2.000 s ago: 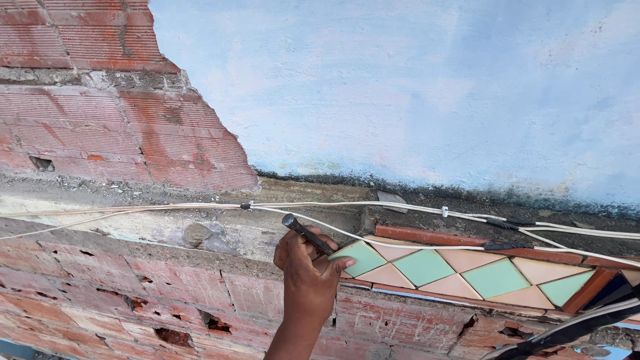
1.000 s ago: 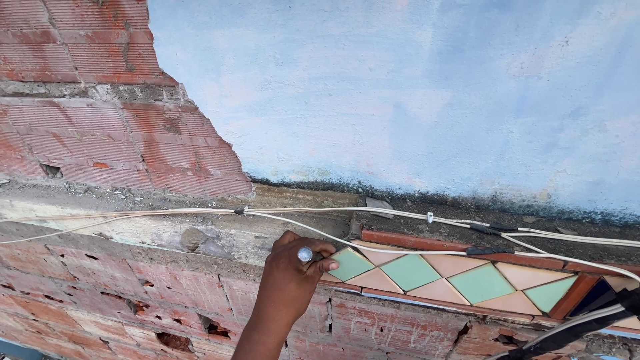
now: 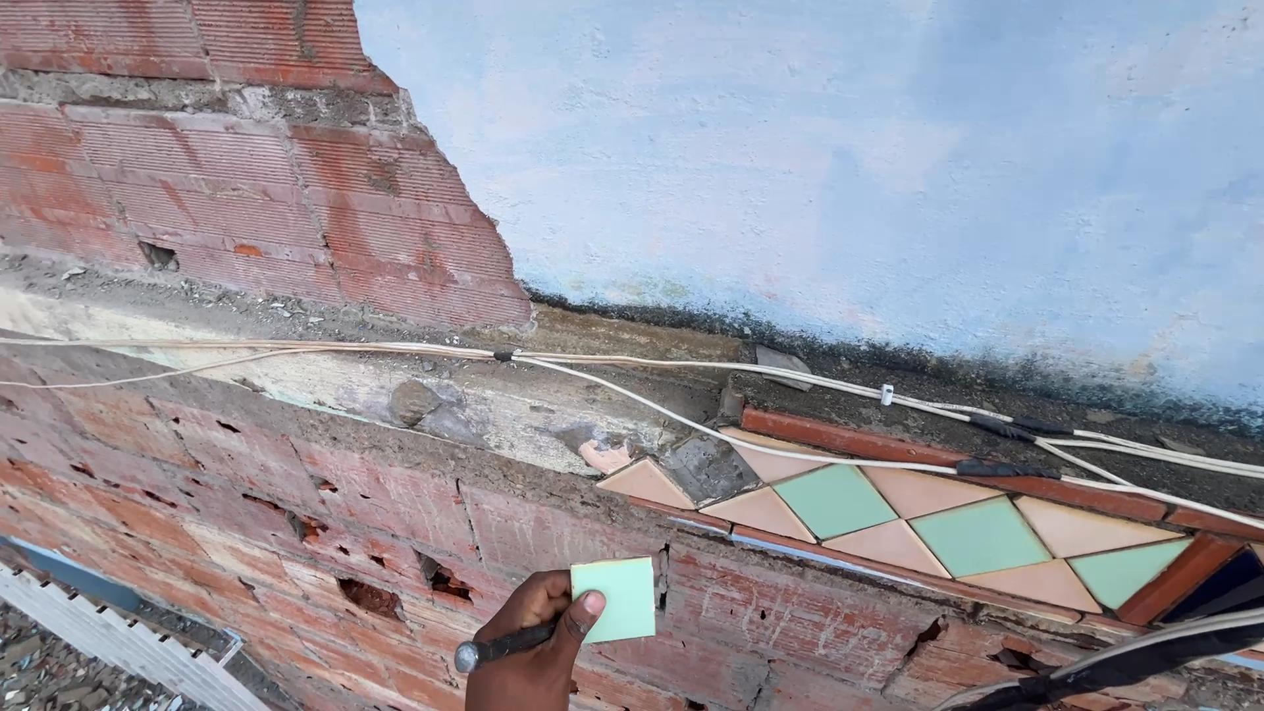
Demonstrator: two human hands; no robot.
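Observation:
My left hand [image 3: 528, 647] holds a small square mint-green ceramic tile [image 3: 617, 597] between thumb and fingers, in front of the brick wall. The same hand grips a dark metal bar tool [image 3: 509, 642], like a cold chisel; its rounded end points left and its other end is hidden. Above the tile, a bare grey mortar patch [image 3: 713, 469] lies in the tiled ledge, between a pink triangular tile [image 3: 647, 481] and the other pink and green tiles [image 3: 834, 502]. My right hand is out of view.
White cables [image 3: 632, 360] run along the ledge and cross the tiles, with black tape at the joints. A reddish tile edging [image 3: 849, 432] borders the strip. Loose debris [image 3: 286, 314] lies at left; a black-wrapped cable [image 3: 1106, 662] passes lower right. Far below are white corrugated sheets [image 3: 109, 642].
My left hand has moved down from the ledge with the green tile and the tool. Grey mortar now shows at the left end of the strip, where the hand and a green tile were before.

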